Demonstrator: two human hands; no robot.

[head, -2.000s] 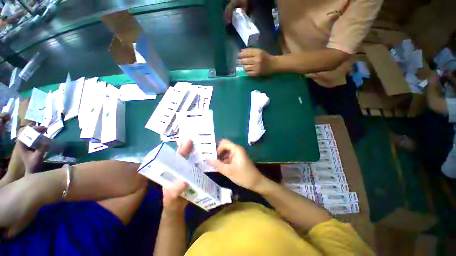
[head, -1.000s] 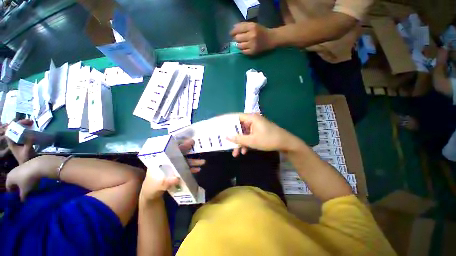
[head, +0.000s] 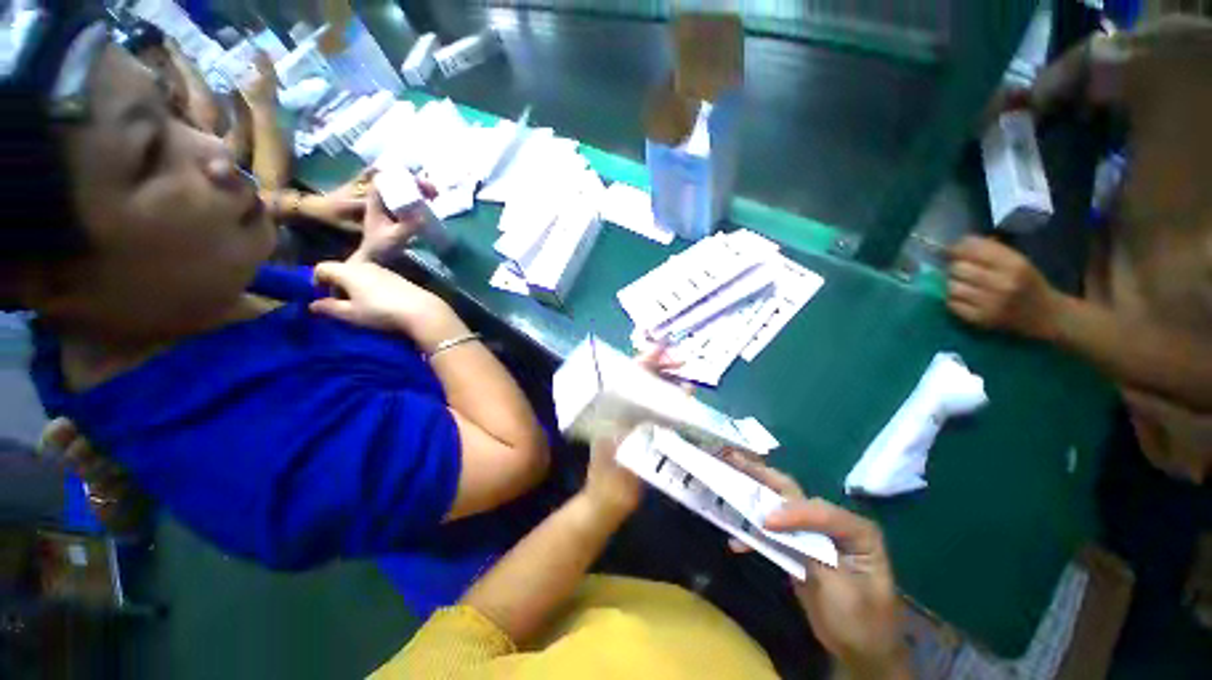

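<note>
My left hand holds a white folding carton at chest height, before the bench's front edge; a small end flap stands out at its right end. My right hand grips a thin folded printed white sheet, a leaflet or flat blank, at its right end. The sheet lies close below the carton, its left end by my left hand. I cannot tell if they touch. A fanned pile of similar printed sheets lies on the green bench beyond.
A person in blue sits close at left. More white cartons and an upright blue-and-white box stand on the bench. A crumpled white packet lies right. Another person's hand rests at the bench's far edge. A brown case shows lower right.
The view has swung left, bringing the neighbour's head into sight. The sheet in my right hand has moved from beyond the carton to its near side and looks narrower, folded.
</note>
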